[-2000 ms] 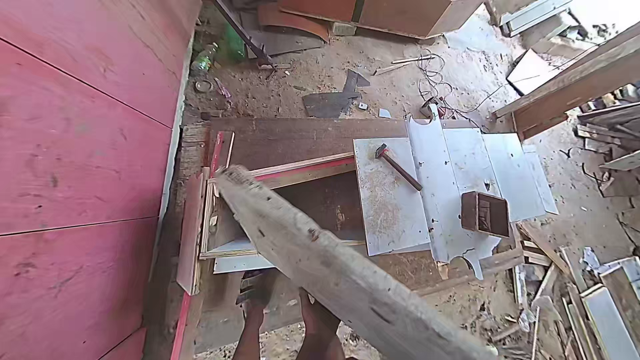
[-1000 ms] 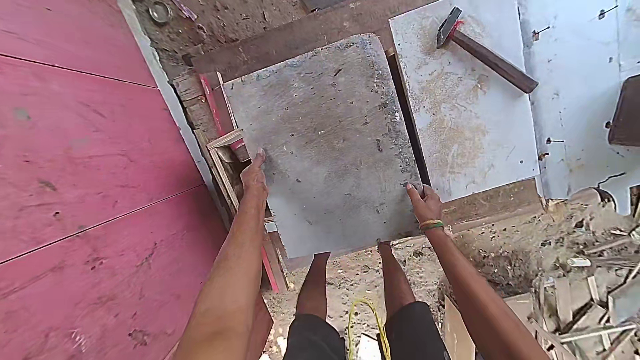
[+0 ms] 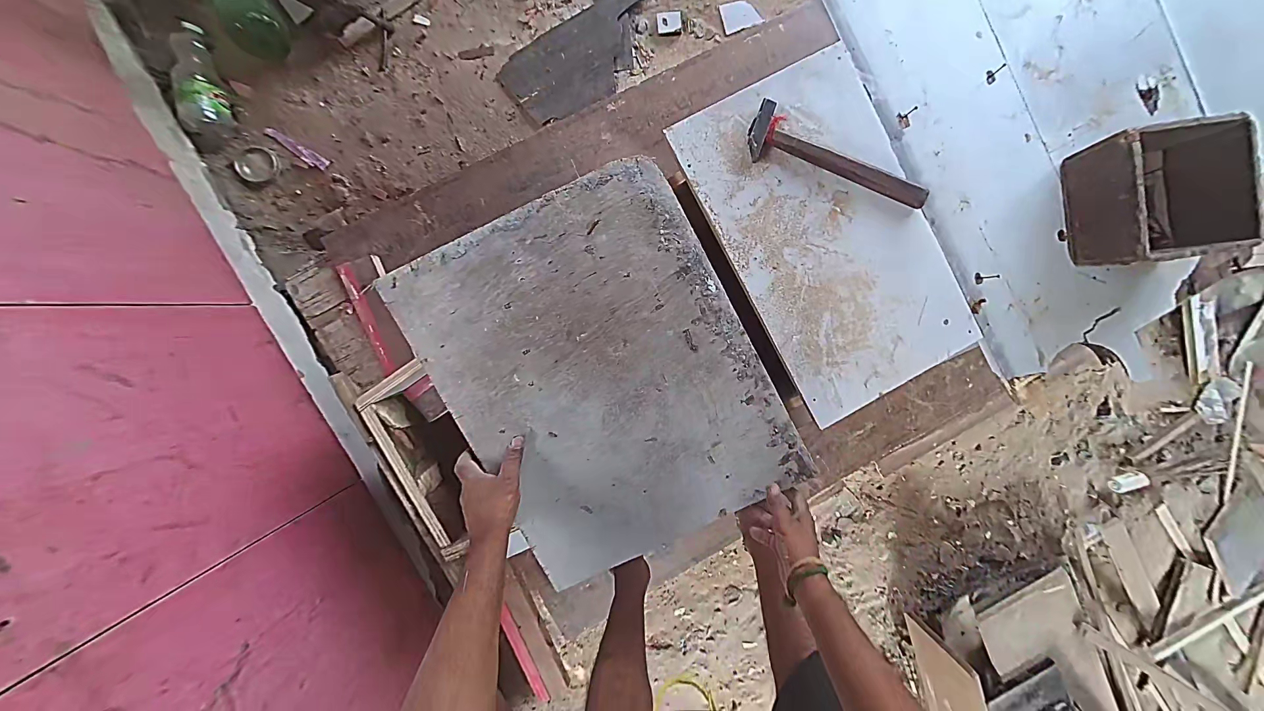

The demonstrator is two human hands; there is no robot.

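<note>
A worn grey wooden board (image 3: pixel 602 365) lies across the brown work surface, over part of a wooden frame (image 3: pixel 400 464). My left hand (image 3: pixel 491 494) grips its left edge, thumb on top and the other fingers hidden beneath. At the lower right corner, my right hand (image 3: pixel 787 528) holds the near edge; its grip is partly hidden. A thin dark gap separates the board from a white panel (image 3: pixel 810 296) with brown stains. On that panel rests a hammer (image 3: pixel 839 166) with a wooden handle, its head toward the far side.
Pink panels (image 3: pixel 178 425) stand along the left. A brown open box (image 3: pixel 1160 188) sits on pale sheets with protruding nails at the right. Scrap wood (image 3: pixel 1136 583) is heaped at lower right. A plastic bottle (image 3: pixel 202 99) and a metal ring (image 3: pixel 257 166) lie at upper left.
The board was tilted up, seen nearly edge-on, two seconds ago; now it lies with its broad face up. My right hand has shifted from its right edge to its lower right corner since one second ago.
</note>
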